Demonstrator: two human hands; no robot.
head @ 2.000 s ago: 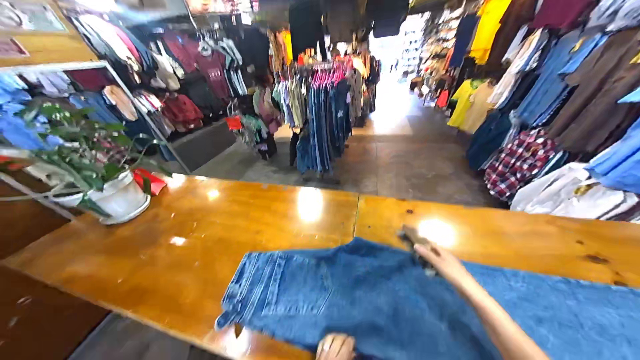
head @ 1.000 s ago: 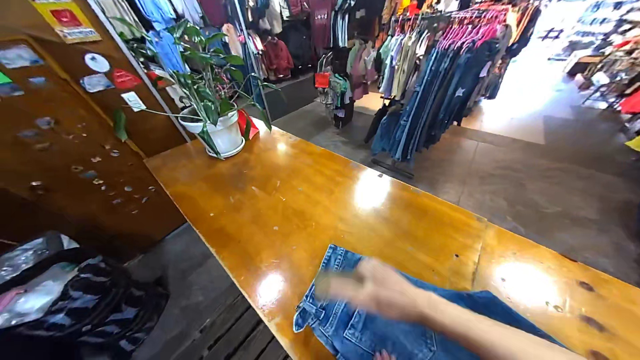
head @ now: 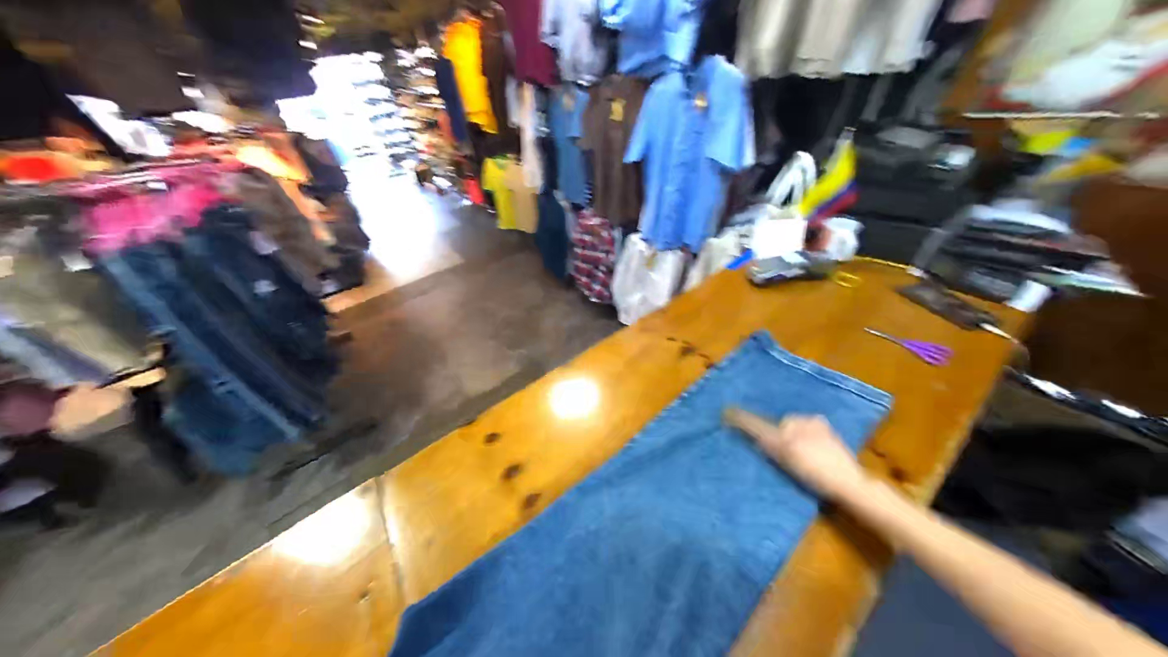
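Blue denim jeans (head: 639, 511) lie along a varnished wooden counter (head: 493, 456), a hemmed leg end toward the far right. On the lower leg rests my right hand (head: 808, 452), closed around a small brownish object (head: 748, 424) too blurred to identify. My left hand is out of view. Right of the hem lie purple-handled scissors (head: 912, 347).
At the counter's far end are a dark device (head: 789, 266), a yellow ring (head: 846, 279), a small flag (head: 832, 182) and a dark item (head: 944, 303). Hanging jeans (head: 219, 338) stand left across the floor; blue shirts (head: 689, 151) hang behind.
The view has swung far to the right, from the waist of the jeans to a leg end. My right hand has moved from the waist to that leg. My left hand has left the view.
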